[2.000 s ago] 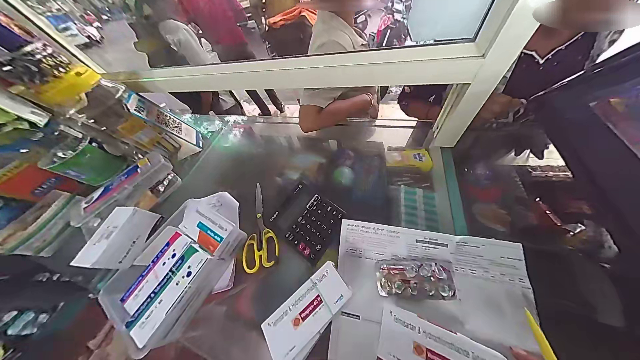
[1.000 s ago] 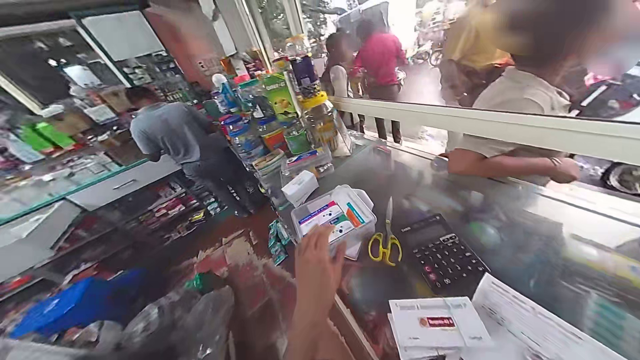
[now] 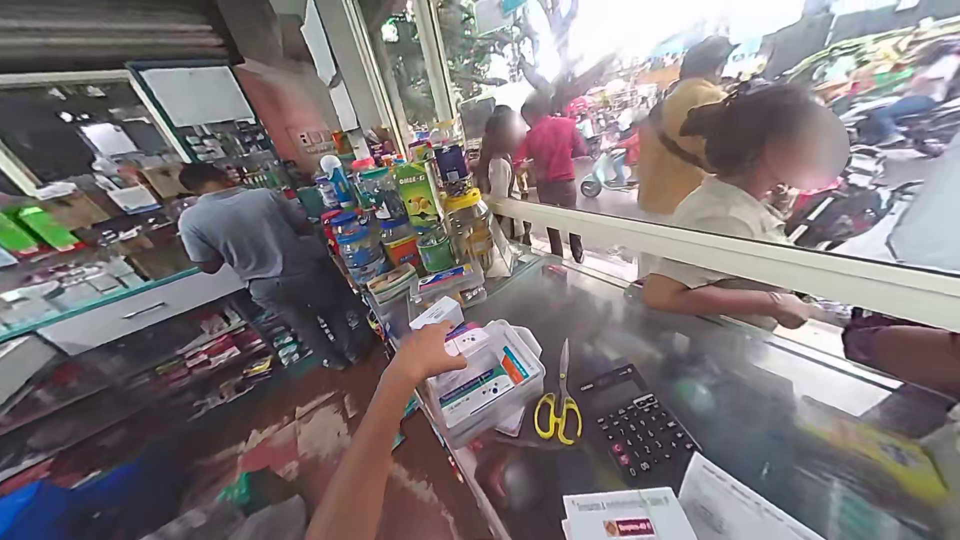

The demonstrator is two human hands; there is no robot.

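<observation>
My left hand [image 3: 429, 354] reaches over a clear plastic tub [image 3: 525, 386] of medicine cartons, its fingers at a white carton with a pink and blue band [image 3: 466, 339]; whether it grips that carton is not clear. A small white box [image 3: 438, 313] lies just beyond the fingers. Right of the tub are scissors with yellow handles [image 3: 559, 417], then a black calculator [image 3: 639, 424]. At the bottom edge are white medicine cartons [image 3: 628, 513] and a printed paper sheet [image 3: 739, 504]. My right hand is out of view.
Plastic jars [image 3: 360, 247] and a green box [image 3: 420, 196] stand at the glass counter's [image 3: 592, 330] far left end. A window frame rail [image 3: 712, 244] runs along its far side, where a person [image 3: 731, 225] leans an arm. Another person [image 3: 247, 232] stands at left shelves.
The view has swung left since the first frame. My left hand, over the tub's cartons one second ago, is now at its upper left part, by the small white box.
</observation>
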